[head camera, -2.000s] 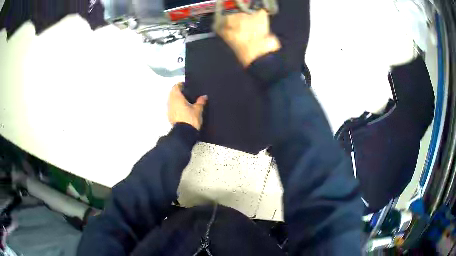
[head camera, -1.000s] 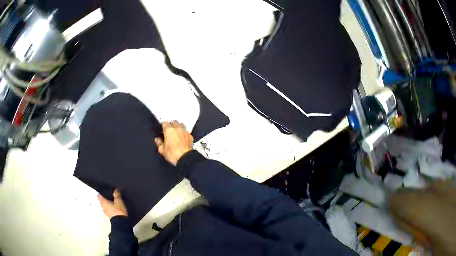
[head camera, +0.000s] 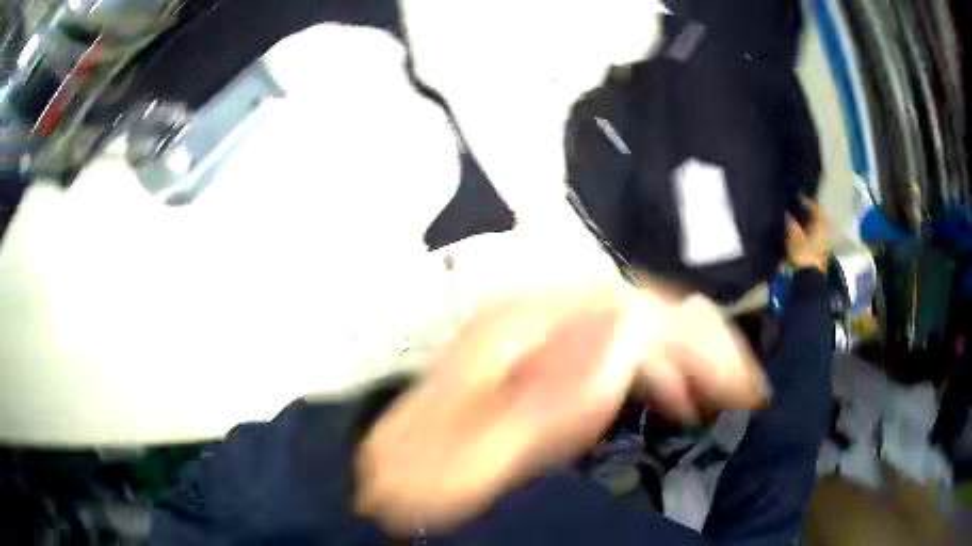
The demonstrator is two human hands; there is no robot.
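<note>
Black cut pieces (head camera: pixel 661 117) lie in a pile at the right of the table, with a white paper-like piece (head camera: pixel 709 213) on top. My right hand (head camera: pixel 810 235) is at the pile's right edge. Whether its fingers grip the cloth is not clear. My left hand (head camera: pixel 565 384) is large and blurred in the front middle, just in front of the pile. Its fingers look loosely apart, and nothing shows in it.
The cutting machine (head camera: pixel 64 96) stands at the upper left, with its grey base plate (head camera: pixel 224 133) on the white table (head camera: pixel 320 235). Dark fabric (head camera: pixel 469 208) with a pointed end lies in the middle. Tubes (head camera: pixel 906 107) run along the right, with pale scraps (head camera: pixel 885 427) below.
The black piece that was under both hands is gone from the table's left front. Both hands have moved right, the right one to the pile's far edge. A white piece now shows on the pile.
</note>
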